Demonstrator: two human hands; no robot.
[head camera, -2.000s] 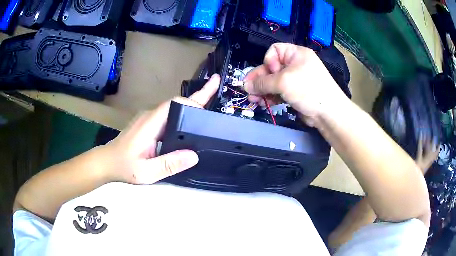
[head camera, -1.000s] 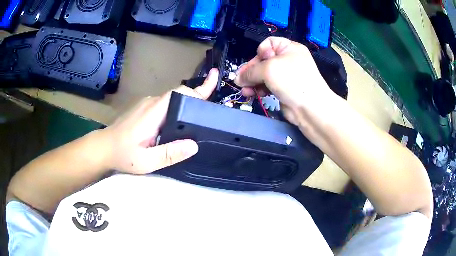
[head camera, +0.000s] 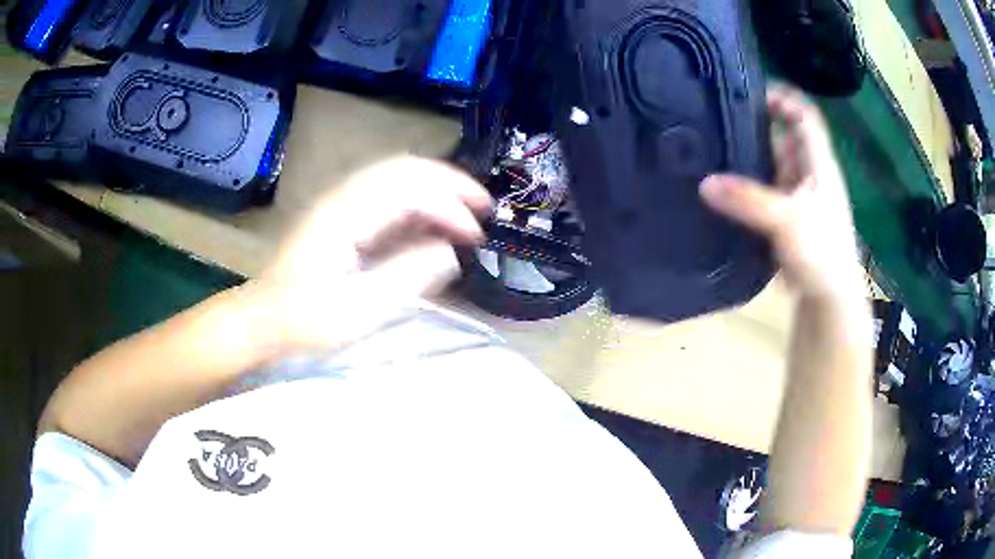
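My right hand (head camera: 791, 197) holds a black cover (head camera: 671, 164) by its right edge, raised and upright over the bench, with its ringed outer face towards me. My left hand (head camera: 404, 224) is blurred, fingers bent, beside the open black housing (head camera: 529, 235); whether it touches the housing I cannot tell. White parts and thin coloured wires (head camera: 532, 188) show inside the housing. A round black part with pale blades (head camera: 524, 278) is at its near end. The cover hides the housing's right side.
Black covers (head camera: 180, 120) lie in an overlapping row at the back left, with blue battery packs (head camera: 458, 42) among them. The tan bench (head camera: 349, 131) lies beneath. A green conveyor belt (head camera: 895, 207) runs along the right. Black parts with white blades (head camera: 955, 360) are at the far right.
The cover has swung up and right, away from my body, into my right hand's grip. My right hand has left the wires. My left hand has let go of the cover.
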